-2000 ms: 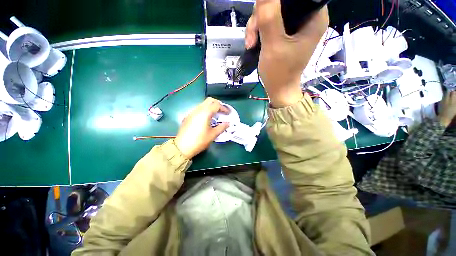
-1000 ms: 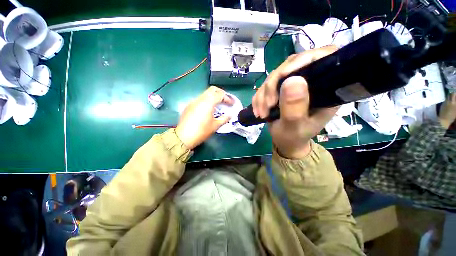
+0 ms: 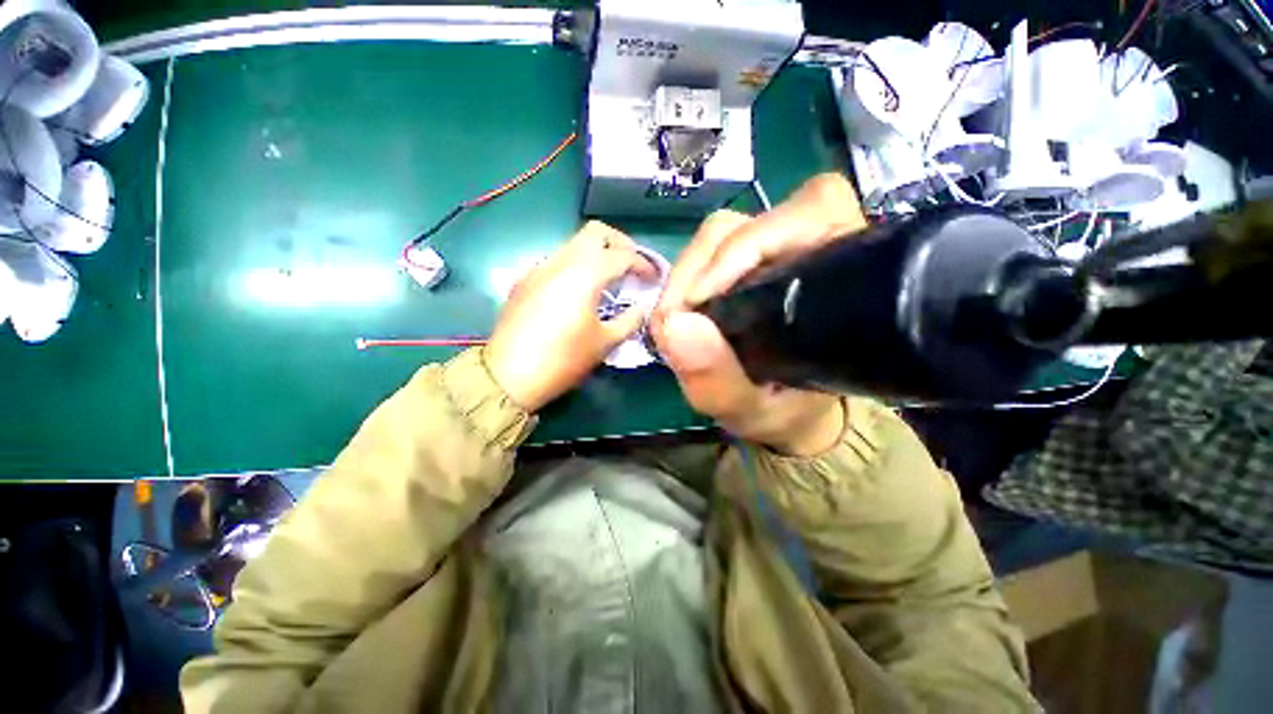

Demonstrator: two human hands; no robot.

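A white round plastic housing (image 3: pixel 635 346) lies at the front of the green bench, mostly covered by my hands. My left hand (image 3: pixel 561 318) holds it from the left, fingers at its rim. My right hand (image 3: pixel 740 307) holds a thick black electric screwdriver (image 3: pixel 894 300), tilted with its back end to the right. The screwdriver's tip is hidden behind my right fingers, close to the housing. A small white wired component (image 3: pixel 425 267) with red and black leads lies left of my left hand. No screw can be made out.
A pale grey screw feeder (image 3: pixel 684 84) stands behind my hands. White housings (image 3: pixel 31 168) cluster at the left. A pile of housings with cables (image 3: pixel 1068 119) is at the right. A red lead (image 3: pixel 419 342) lies near the front edge. A person's checkered sleeve (image 3: pixel 1145 446) shows at the right.
My right hand has come from the feeder down to the housing with the screwdriver, and now sits closer to my left hand. The view has shifted slightly. My left hand has kept its hold.
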